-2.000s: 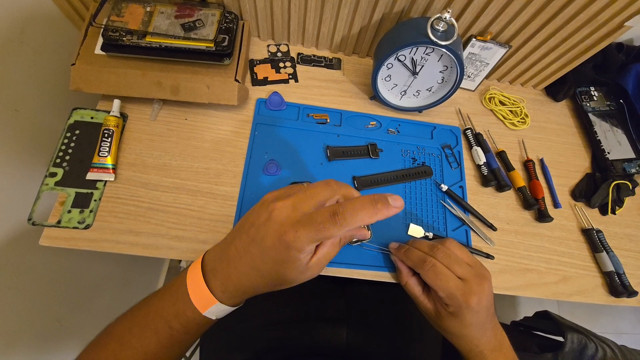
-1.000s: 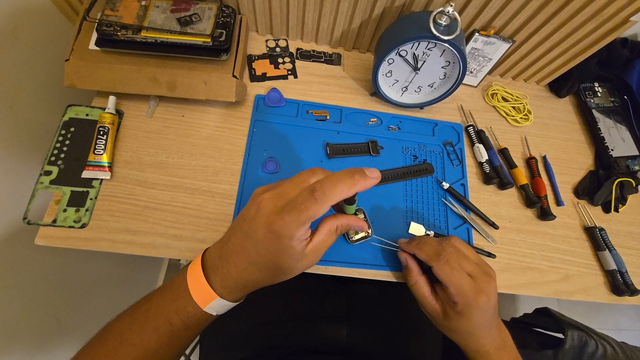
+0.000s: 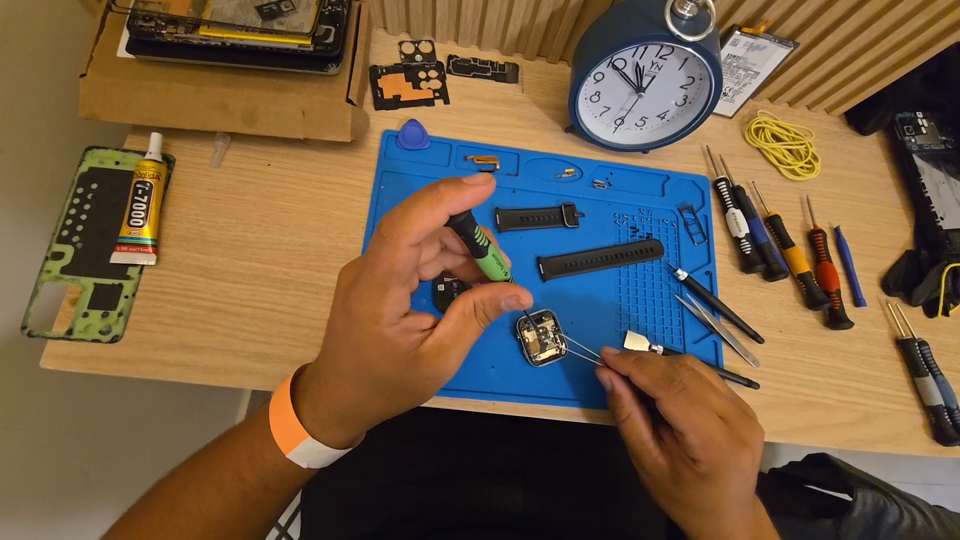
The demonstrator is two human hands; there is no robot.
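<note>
My left hand (image 3: 409, 315) holds a green and black precision screwdriver (image 3: 484, 251), its shaft slanting down to an opened smartwatch body (image 3: 541, 338) with bare inner parts. In my right hand (image 3: 686, 420) are thin metal tweezers (image 3: 583, 349), their tips at the watch's right edge. The watch lies on a blue silicone repair mat (image 3: 480, 375). A round black watch part (image 3: 448, 292) sits partly hidden behind my left fingers. Two black watch straps, one with a buckle (image 3: 536, 217) and one with holes (image 3: 600, 259), lie farther back.
Right of the watch lie a flat-bladed tool (image 3: 705, 365), more tweezers (image 3: 724, 334) and a black-handled tool (image 3: 720, 306). Several screwdrivers (image 3: 795, 262) lie farther right. A blue clock (image 3: 645, 82) stands behind. At left are a glue tube (image 3: 140, 206), phone back cover (image 3: 82, 247) and cardboard box (image 3: 225, 101).
The watch body, hidden behind my left hand two seconds ago, now shows. My left hand has tilted and its fingers have spread apart, bringing the green screwdriver into view.
</note>
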